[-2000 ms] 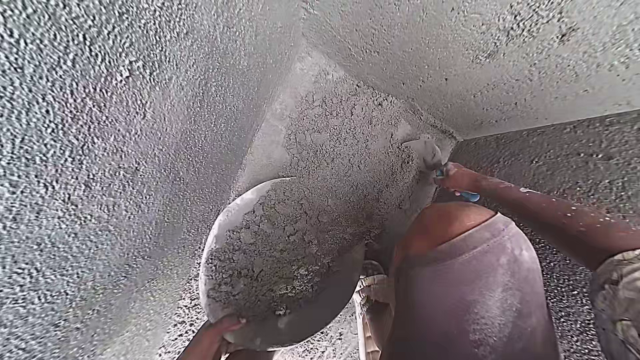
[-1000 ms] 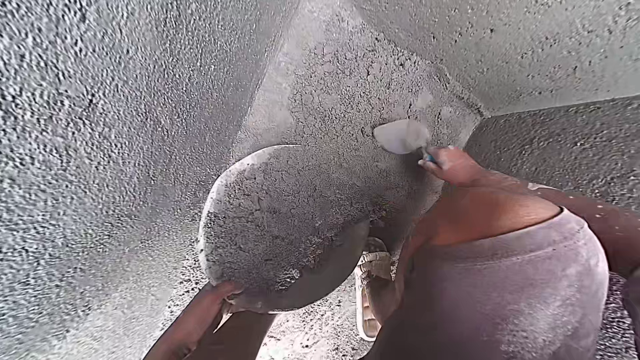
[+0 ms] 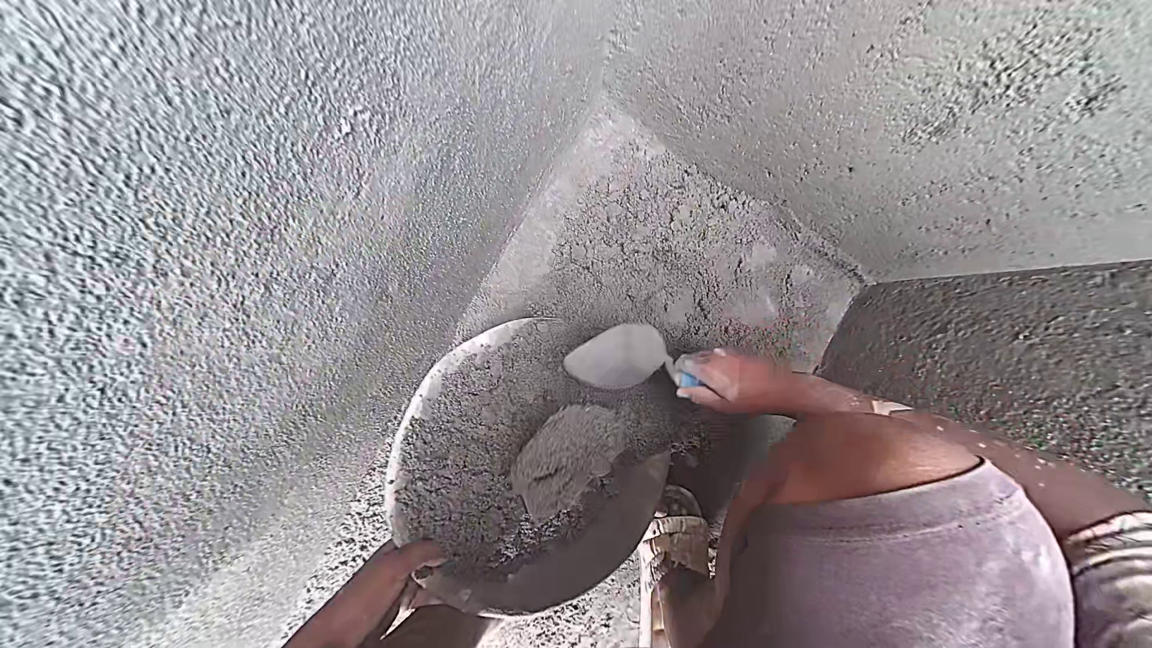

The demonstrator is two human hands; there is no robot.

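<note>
My left hand [image 3: 405,571] grips the lower left rim of a wide, round, shallow pan [image 3: 409,423]. Grey mortar [image 3: 459,468] covers much of the pan's inside, with a smoother, lighter lump [image 3: 567,459] near its middle. My right hand [image 3: 724,380] is closed around the blue handle [image 3: 689,376] of a trowel with a pale rounded blade [image 3: 621,356]. The blade is over the pan's upper right edge, above the lump; whether it touches the mortar I cannot tell.
Beyond the pan lies a surface covered with rough grey mortar [image 3: 666,243], narrowing into a corner. Rough plastered walls rise at left [image 3: 225,234] and upper right [image 3: 945,135]. A dark rough surface [image 3: 990,351] lies at right. My knee and a sandalled foot [image 3: 677,540] are below.
My right hand has brought the trowel from the mortar-covered surface back left to the pan. A smoother lump now shows in the pan. My left hand still holds the rim.
</note>
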